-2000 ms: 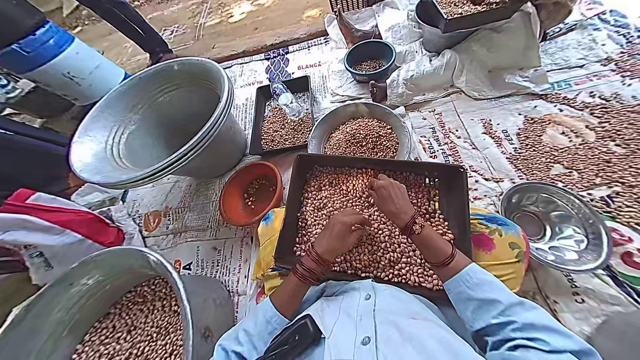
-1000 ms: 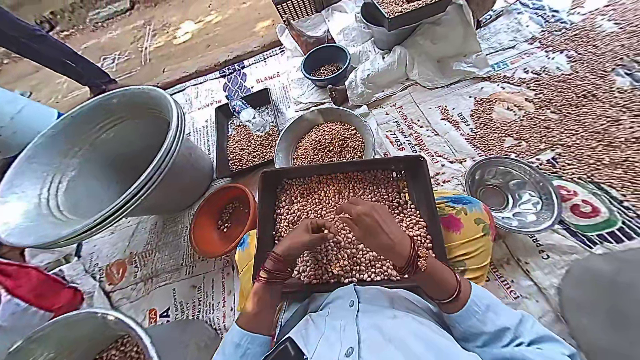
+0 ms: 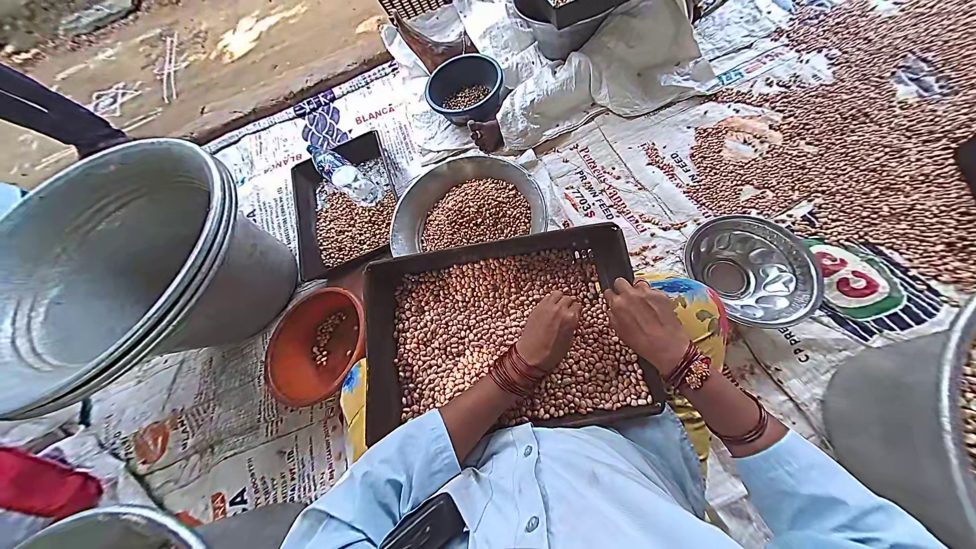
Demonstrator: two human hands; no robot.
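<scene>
A dark rectangular tray [image 3: 381, 343] filled with reddish-brown nuts or beans [image 3: 473, 328] rests on my lap. Over its right half is my left hand [image 3: 550, 328], fingers curled low above the pile; whether they pinch a piece cannot be made out. My right hand [image 3: 644, 320] lies at the tray's right wall, its fingers bent at the rim, and what they hold is hidden. Just beyond the tray stands a round metal basin [image 3: 404, 221] of similar pieces. An orange bowl [image 3: 286, 366] with a few pieces is at the left.
Nested metal tubs [image 3: 259, 267] stand at left. Behind the orange bowl is another dark tray [image 3: 306, 229] with a plastic bottle [image 3: 354, 183]. A dark bowl [image 3: 486, 69] stands farther back. At right are an empty steel bowl [image 3: 808, 282], a large metal vessel [image 3: 884, 412] and spread pieces [image 3: 839, 168] on printed sacks.
My hands, close together over the middle of the tray a second ago, are now farther apart, with my right hand at the right rim. The view has shifted.
</scene>
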